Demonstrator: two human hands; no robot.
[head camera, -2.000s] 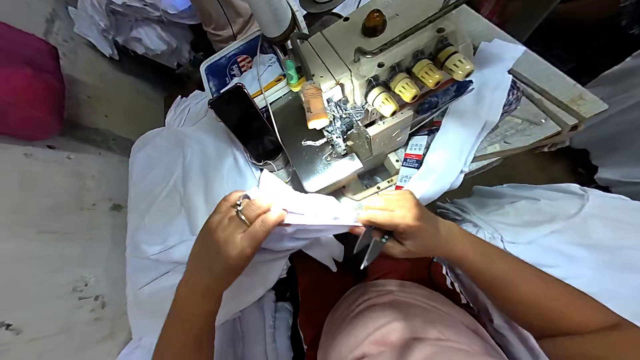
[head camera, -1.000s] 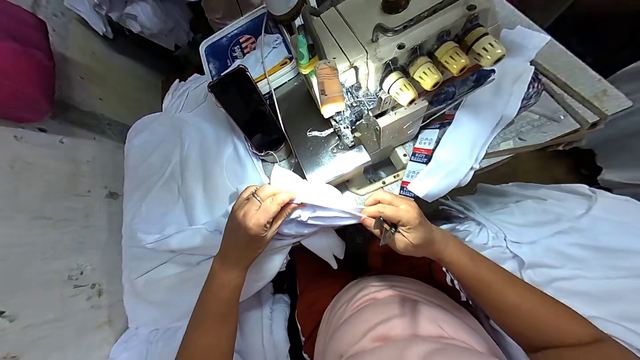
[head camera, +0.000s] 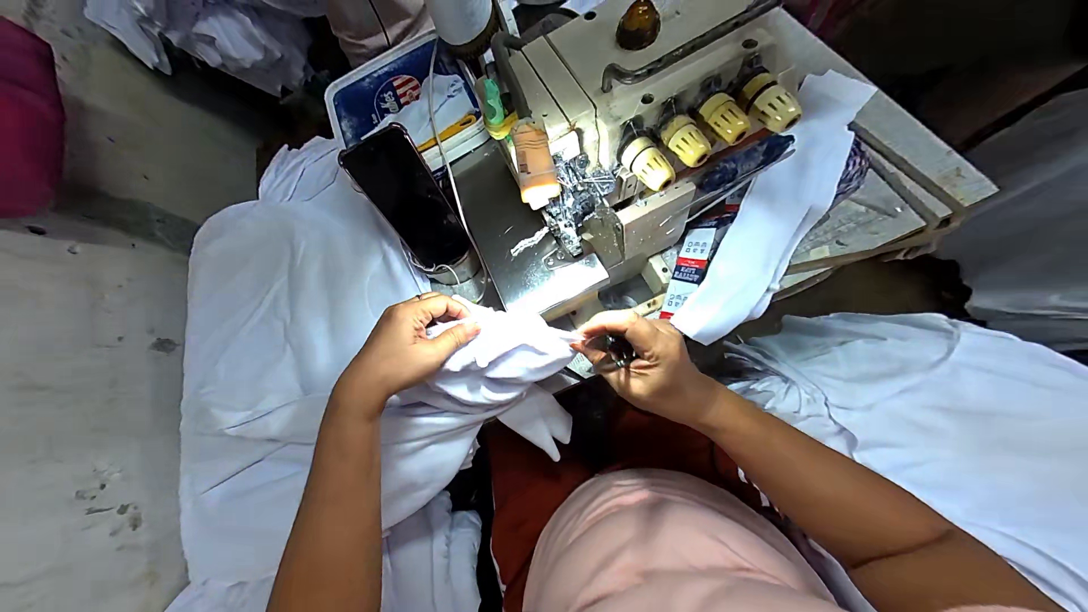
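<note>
My left hand grips a bunched white cloth between thumb and fingers, just in front of the metal plate of the overlock sewing machine. On the cloth's right side, my right hand pinches its edge with thumb and fingertip. That same hand holds small dark thread snips in its palm, mostly hidden by the fingers. The cloth hangs in folds below both hands, with a pointed end near my lap. Beyond it are the machine's presser foot and needle area.
A smartphone leans by the machine's left side, near a blue-and-white tub lid. White fabric is piled at left, more at right. A white strip lies over the table's right part, beside a printed packet.
The cloth, earlier stretched flatter between my hands, is now bunched. The snips' blades, which showed below my right hand, are now mostly hidden in it.
</note>
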